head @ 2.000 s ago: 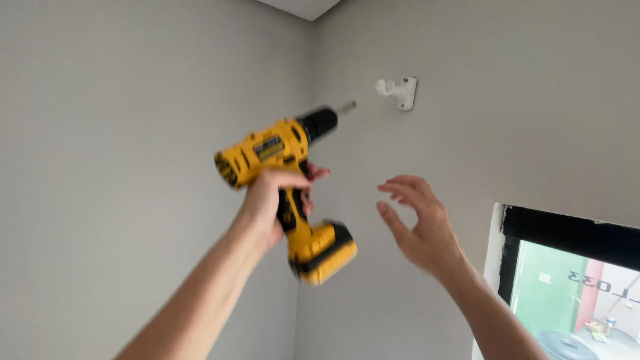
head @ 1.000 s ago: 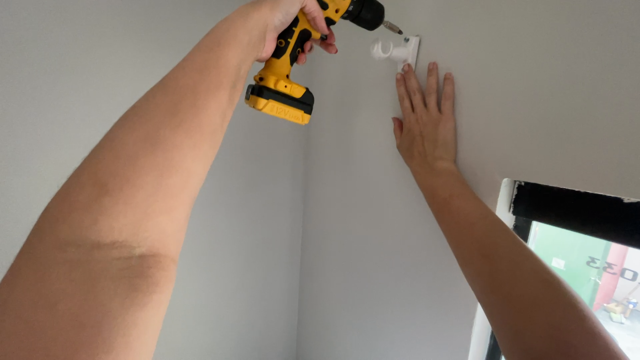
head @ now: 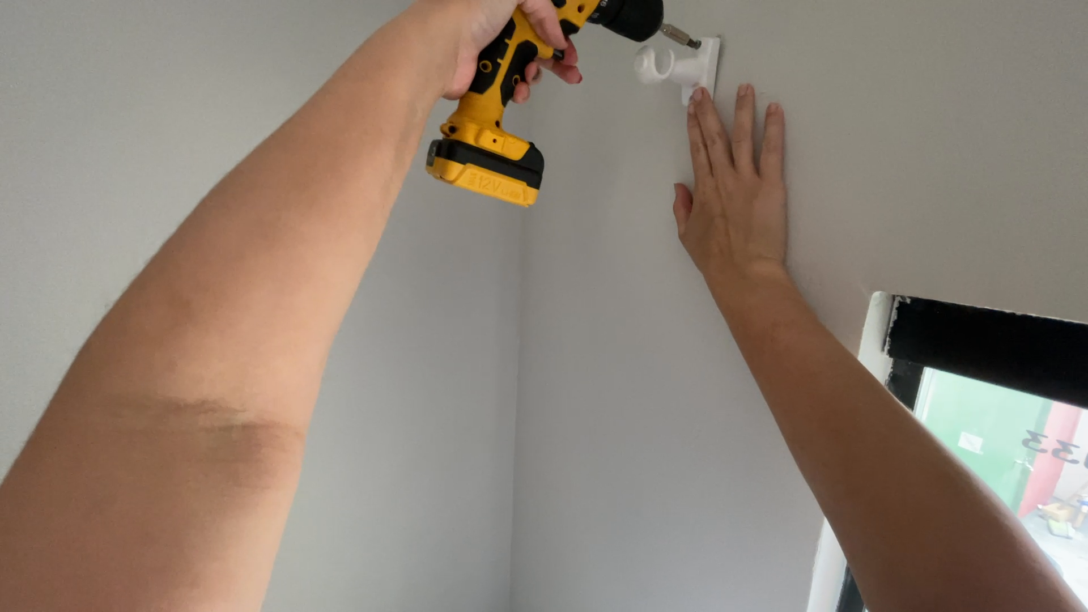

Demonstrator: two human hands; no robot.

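Observation:
At the top of the head view my left hand (head: pixel 497 42) grips the handle of a yellow and black cordless drill (head: pixel 484 110), whose upper body is cut off by the frame's edge. From its black chuck a metal driver bit (head: pixel 680 35) points right, its tip at the upper part of a white curtain-rod bracket (head: pixel 701 70) on the wall. Whether the tip sits in a screw is too small to tell. My right hand (head: pixel 738 187) lies flat against the wall just below the bracket, fingers pointing up, a fingertip at the bracket's lower end.
Two grey walls (head: pixel 416 357) meet in a vertical corner left of the right forearm. At the lower right is a window with a black frame (head: pixel 986 340) and a white edge; its glass bears writing.
The drill has moved up from mid-view to the bracket since two seconds ago. My right hand has gone from free air to the wall under the bracket. Little differs from one second ago.

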